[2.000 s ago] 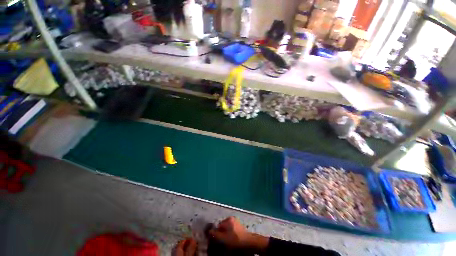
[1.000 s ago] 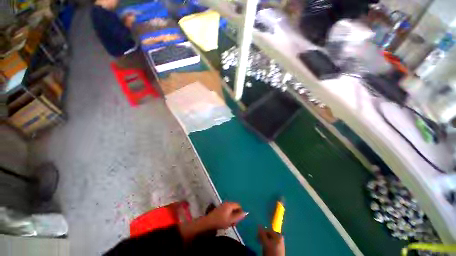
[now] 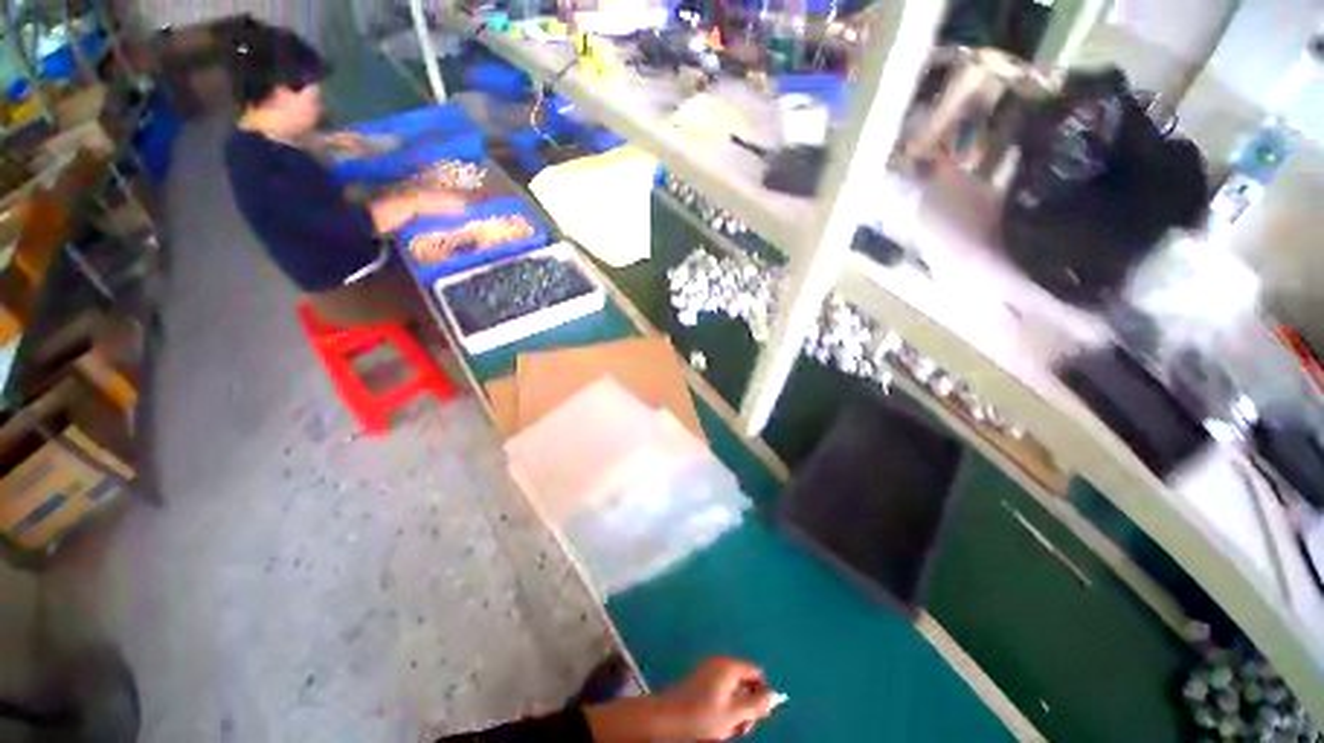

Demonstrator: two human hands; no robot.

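My left hand [image 3: 722, 700] is at the bottom centre, over the front edge of the green mat [image 3: 813, 653]. Its thumb and fingers pinch a small white workpiece [image 3: 777, 700], whose tip shows at the fingertips. The rest of the workpiece is hidden by the fingers. My right hand is not in view. A translucent plastic sheet [image 3: 639, 494] lies on brown cardboard [image 3: 617, 367], beyond my left hand on the bench.
A white-edged box [image 3: 523, 295] of dark parts and blue bins [image 3: 473, 243] stand farther up the bench. A person [image 3: 312, 189] works there near a red stool [image 3: 375, 369]. A black tray [image 3: 876, 494], a post [image 3: 847, 218] and silver parts [image 3: 719, 290] are on the right.
The view has swung left and up along the bench. My right hand and the yellow cutter have left the picture. My left hand now appears farther right and lower, still pinching the small piece.
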